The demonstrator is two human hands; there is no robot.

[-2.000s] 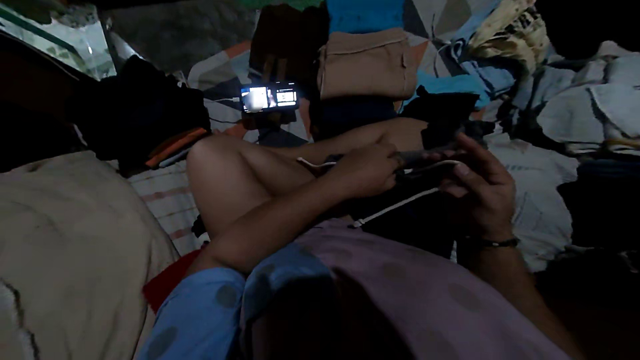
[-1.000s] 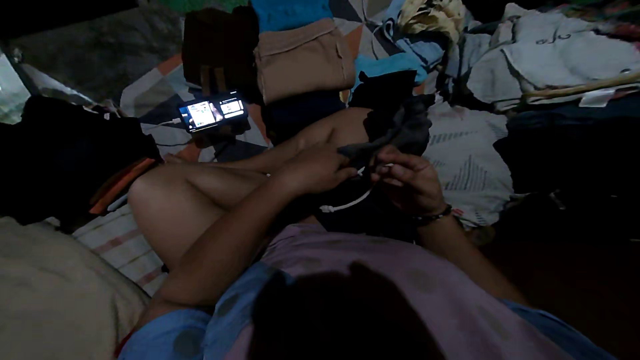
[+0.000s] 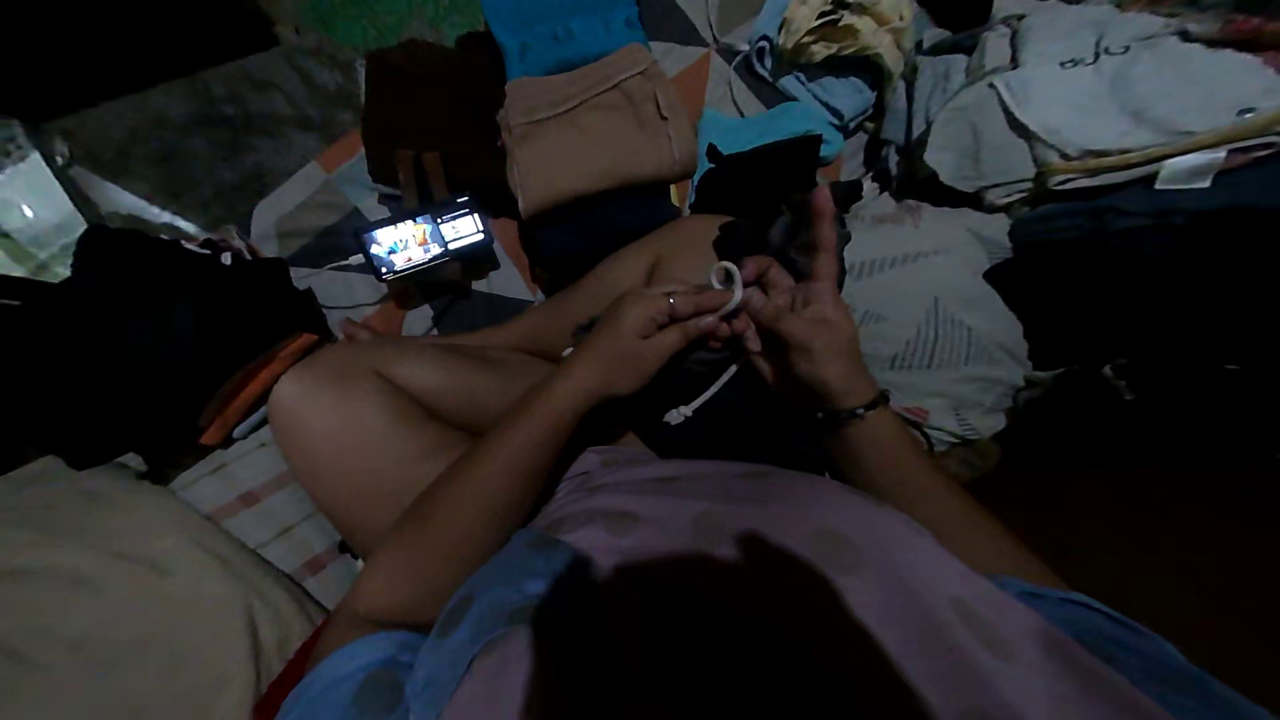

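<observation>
Over my lap, my left hand (image 3: 650, 335) pinches a white drawstring cord (image 3: 727, 282), which bends into a small loop at the fingertips. My right hand (image 3: 800, 315) meets it from the other side, its thumb and lower fingers at the same cord and its index finger pointing up. One knotted cord end (image 3: 682, 412) hangs below the hands, over a dark cloth. That cloth, likely a dark garment, lies across my lap; its outline is lost in shadow. A ring is on my left hand and a dark bracelet on my right wrist.
A lit phone (image 3: 425, 240) with a cable stands ahead to the left. Folded brown shorts (image 3: 600, 130) and blue cloth (image 3: 565, 35) lie beyond my legs. Dark clothes (image 3: 170, 340) are heaped at left, a pale printed cloth (image 3: 940, 320) and light garments (image 3: 1130, 90) at right. A beige cushion (image 3: 120, 590) is at near left.
My hands have come together at the cord, which now curls in a loop between them. My right index finger has lifted. The view has shifted.
</observation>
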